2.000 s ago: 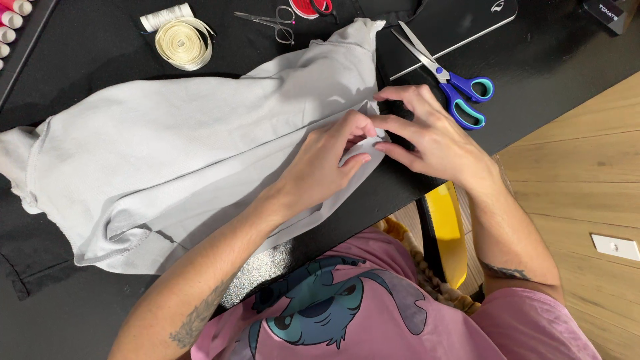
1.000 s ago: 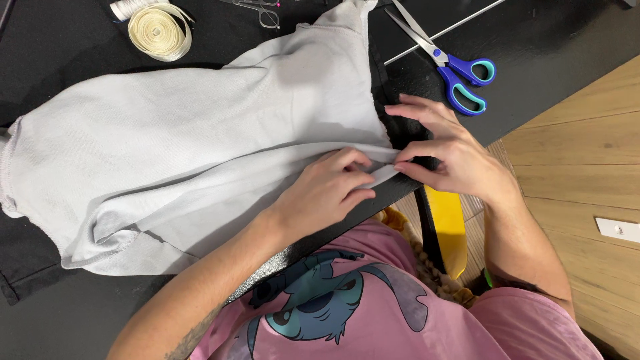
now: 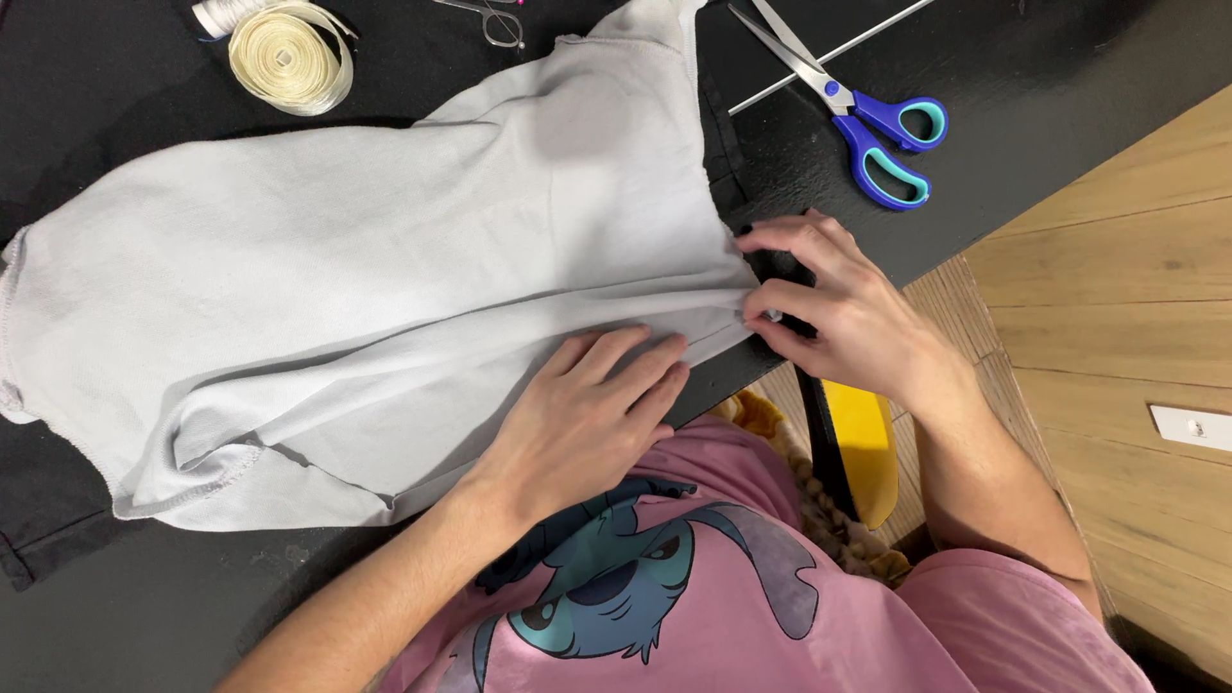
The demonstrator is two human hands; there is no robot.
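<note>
A light grey fabric garment piece [image 3: 385,221] with overlocked edges lies across the black table, a long fold running along its near side. My left hand [image 3: 597,414] rests flat on the near edge of the fabric, fingers slightly spread and palm down. At the fabric's right corner, my right hand [image 3: 818,298] pinches the folded edge between thumb and index finger, its other fingers curled above. Beyond my right hand lie scissors with blue and turquoise handles [image 3: 866,135], their blades parted.
A roll of cream tape [image 3: 289,58] and a spool of white thread [image 3: 226,14] lie at the back left. Small metal scissors [image 3: 496,24] are at the back edge of view. Black cloth [image 3: 87,106] lies under the garment. The table's near edge [image 3: 717,395] runs close to my body.
My left hand has let go of its pinch near the right corner, moved left and flattened on the fabric. My right hand has stayed at the corner, and the edge there now lies lower.
</note>
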